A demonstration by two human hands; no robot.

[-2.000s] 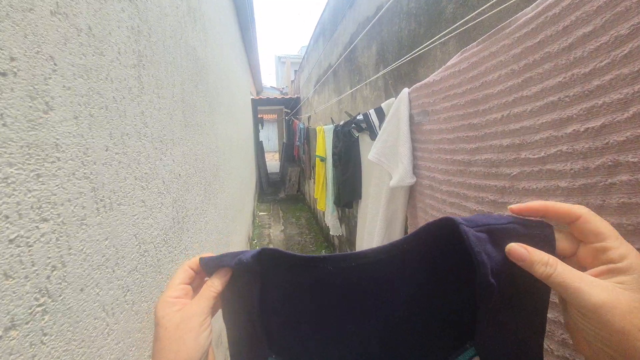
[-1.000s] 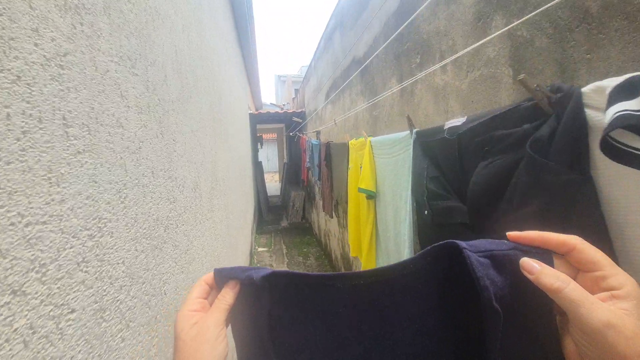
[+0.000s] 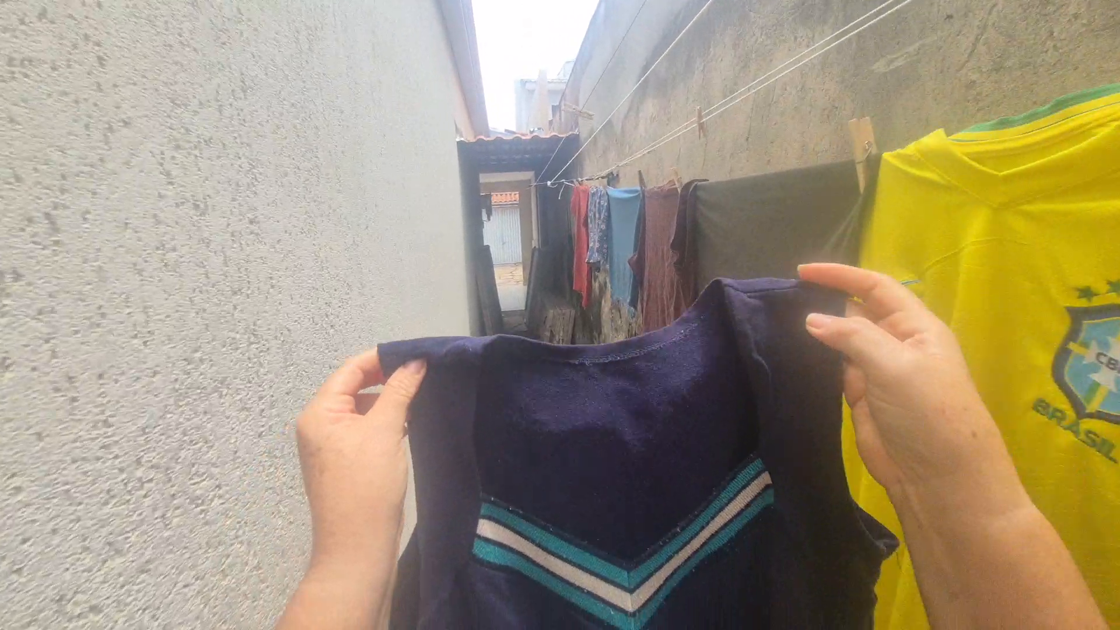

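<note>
A navy sleeveless top (image 3: 612,411) with a teal and white striped V-neck hangs spread between my hands. My left hand (image 3: 354,437) pinches one shoulder between thumb and fingers. The other shoulder is pinched by my right hand (image 3: 910,376), which is in front of a yellow football shirt (image 3: 980,245) with a green collar and a crest. The lower part of the navy top is out of frame.
A rough pale wall (image 3: 192,262) runs along the left. On the right, clotheslines (image 3: 787,66) follow a concrete wall (image 3: 787,44). A wooden clothespin (image 3: 864,153), a dark cloth (image 3: 774,219), a blue garment (image 3: 624,245) and a red one (image 3: 581,241) are on them.
The view has advanced along the passage, past the pink towel and the black garment, and the yellow shirt is now close. The navy top is held higher, showing its striped neckline.
</note>
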